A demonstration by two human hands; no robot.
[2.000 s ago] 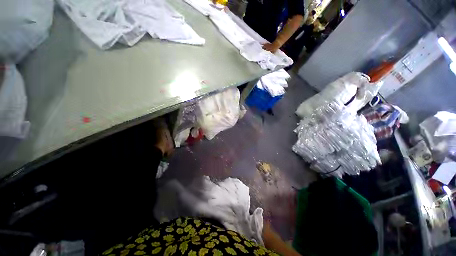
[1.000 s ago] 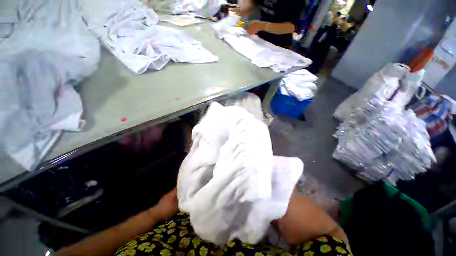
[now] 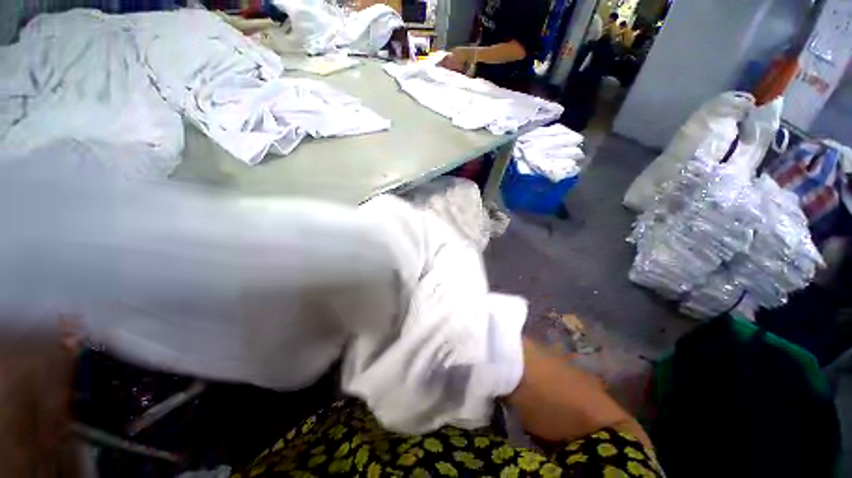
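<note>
A white garment (image 3: 425, 327) is bunched in front of my lap, and its blurred length stretches to the left edge of the view, across the table's near edge. My right forearm (image 3: 575, 397) comes in from the lower right and ends at the bunched cloth, which hides my right hand and fingers. My left arm (image 3: 33, 397) shows as a blur at the far left edge, below the cloth. My left hand is not clearly seen, and the cloth covers where it would show.
White garments (image 3: 103, 84) lie heaped on the pale green table (image 3: 392, 154). A person's arm (image 3: 495, 53) reaches over a garment at its far end. A blue crate (image 3: 537, 189) holds white cloth. Clear-bagged garments (image 3: 701, 233) and a dark, green-edged bin (image 3: 747, 401) are at right.
The white garment was bunched between both arms and now extends far left in a blur. My left arm has moved from the lower left to the left edge. My right forearm has barely moved.
</note>
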